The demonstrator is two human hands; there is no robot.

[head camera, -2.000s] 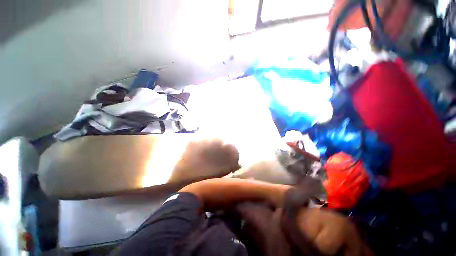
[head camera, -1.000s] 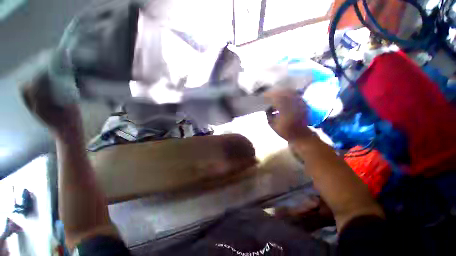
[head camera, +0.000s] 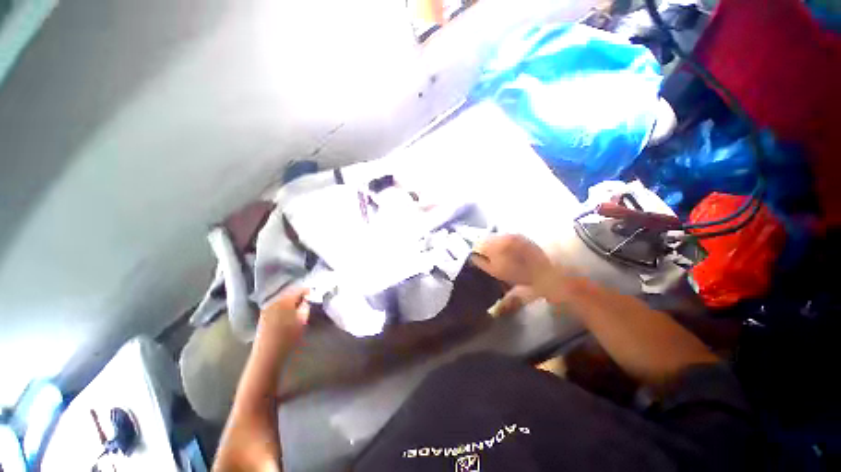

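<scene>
A light grey garment [head camera: 369, 263] with dark brown parts lies spread over the padded beige ironing board [head camera: 346, 355] and the white table behind it. My left hand [head camera: 284, 313] holds its near left edge. My right hand [head camera: 512, 263] holds its right edge, fingers closed on the cloth. Strong light washes out the middle of the garment. The steam iron [head camera: 632, 230], with a reddish-brown handle, is parked on a whitish cloth right of the board.
A blue plastic bag [head camera: 590, 97] lies behind at the right. An orange-red bag [head camera: 738, 249] and a dark hose [head camera: 738, 111] are beside the iron. A red panel [head camera: 784, 83] is at far right. A white side table [head camera: 115, 415] at left bears a small black object.
The garment, held up in the air before, now lies down on the board and table. Both hands have lowered with it, and the view has shifted. The iron now shows clearly.
</scene>
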